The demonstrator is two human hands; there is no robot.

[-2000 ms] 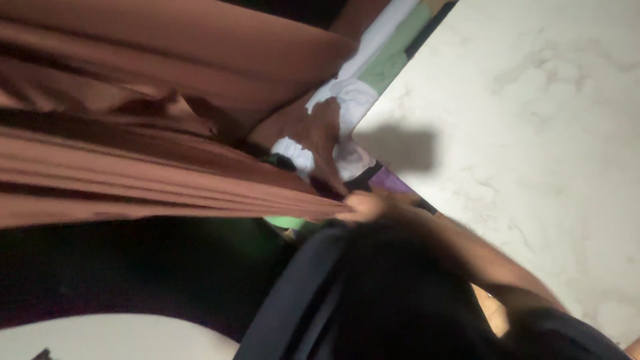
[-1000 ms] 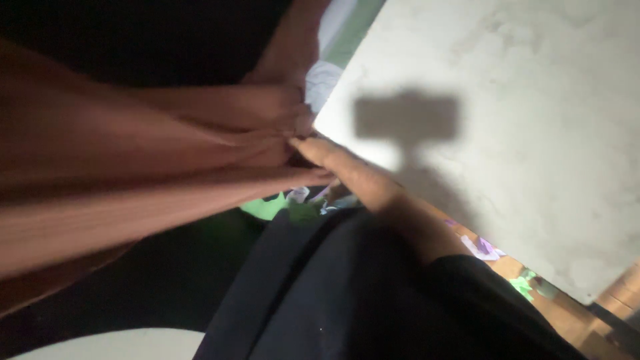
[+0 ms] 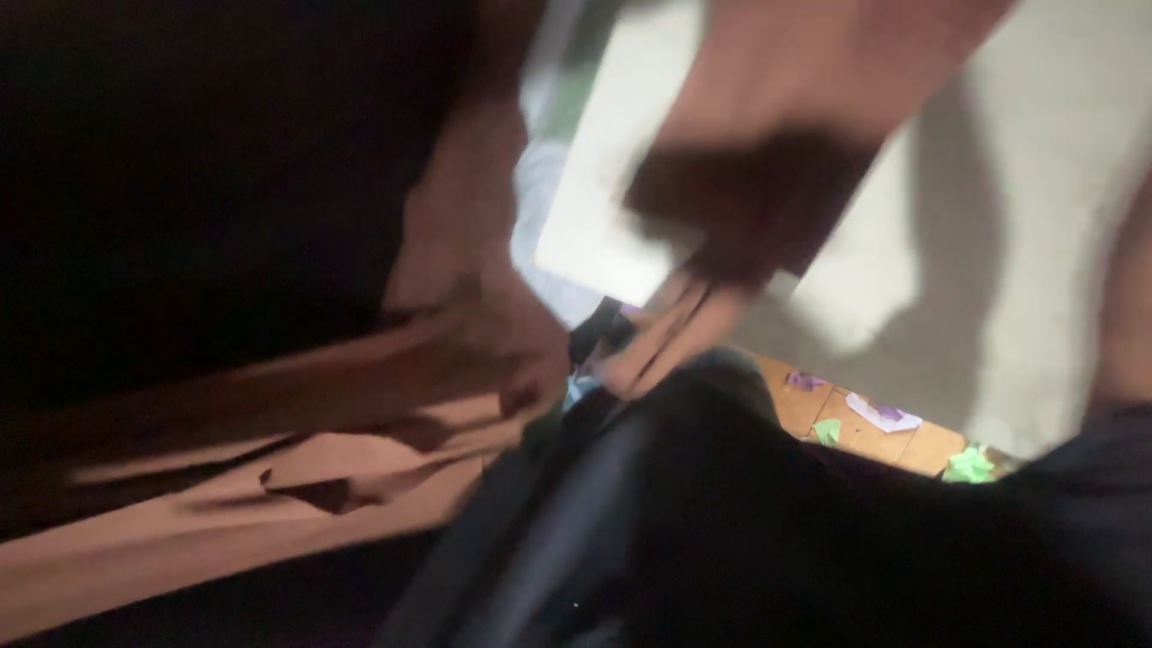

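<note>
Brown fabric stretches in folds across the lower left, beside my dark-clothed lap. A blurred raised part of brown fabric crosses the white marbled tabletop, with a dark shadow on it. At the right edge my right forearm shows, bare above a dark sleeve; its hand is outside the view. I cannot make out my left hand anywhere. Whether either hand holds the fabric does not show.
Pale and green cloth lies beside the table corner. Below the table edge, purple, white and green scraps lie on a tan tiled floor. Dark areas fill the left side.
My right hand, earlier at the brown fabric by the table corner, has left the view; its forearm is now at the right edge. Some brown fabric now crosses over the tabletop.
</note>
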